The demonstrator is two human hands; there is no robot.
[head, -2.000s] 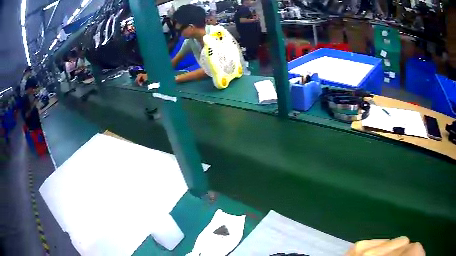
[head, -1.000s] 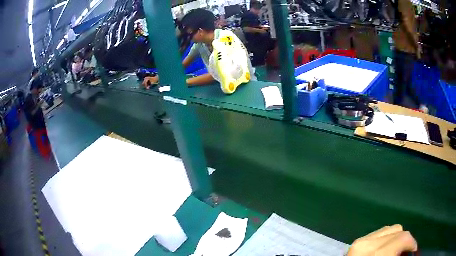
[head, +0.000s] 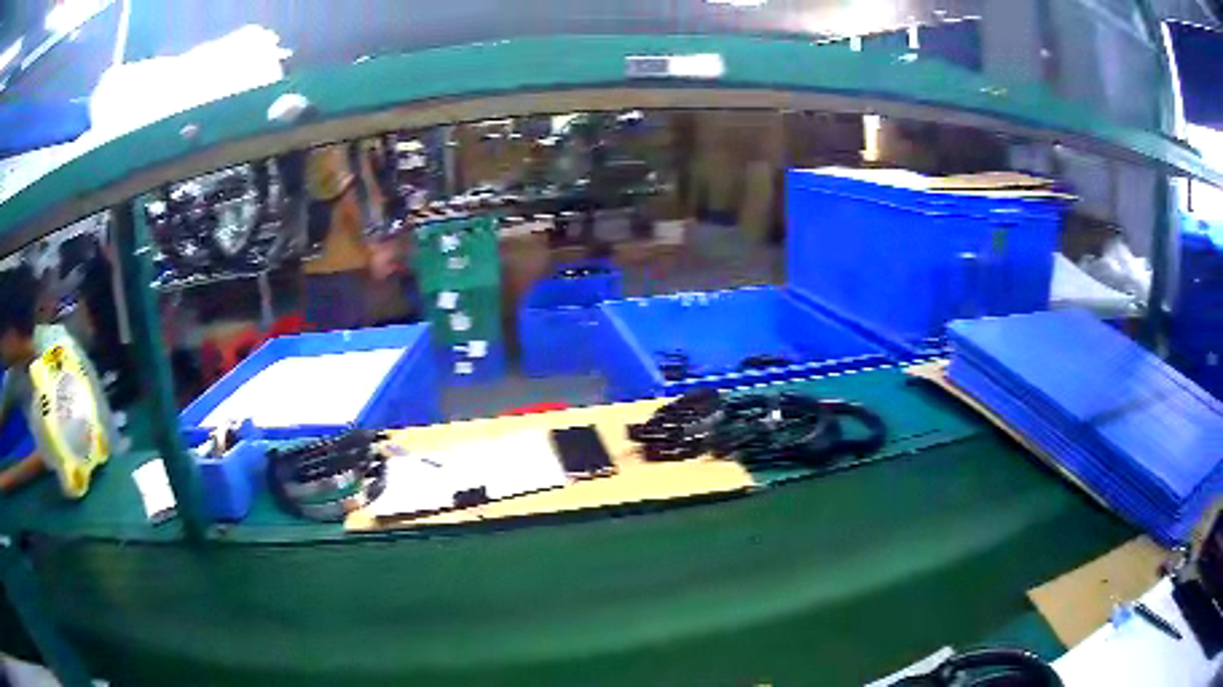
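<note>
Neither of my hands is in the picture. Nearest in front, black headbands (head: 995, 667) are cut off by the bottom edge at the near right, with a pale sheet (head: 915, 667) beside them. A white record sheet (head: 1140, 650) with a dark pen (head: 1156, 619) on it lies at the lower right. Across the bench, a tangled pile of black headbands (head: 751, 427) lies partly on a tan board (head: 684, 481). White papers (head: 496, 472) with a black clip and a smartphone (head: 582, 451) lie on the same board.
Blue corrugated sheets (head: 1093, 409) are stacked at right. Blue bins (head: 925, 255) stand behind the bench. A green overhead rail (head: 537, 83) and upright (head: 154, 362) frame the view. A small blue holder (head: 225, 481) and a yellow and white fan (head: 67, 419) are at left, beside a person.
The view has swung right. The hand seen earlier at the lower right is out of the picture. The large white sheet has left view; the blue stack and record sheet have come in.
</note>
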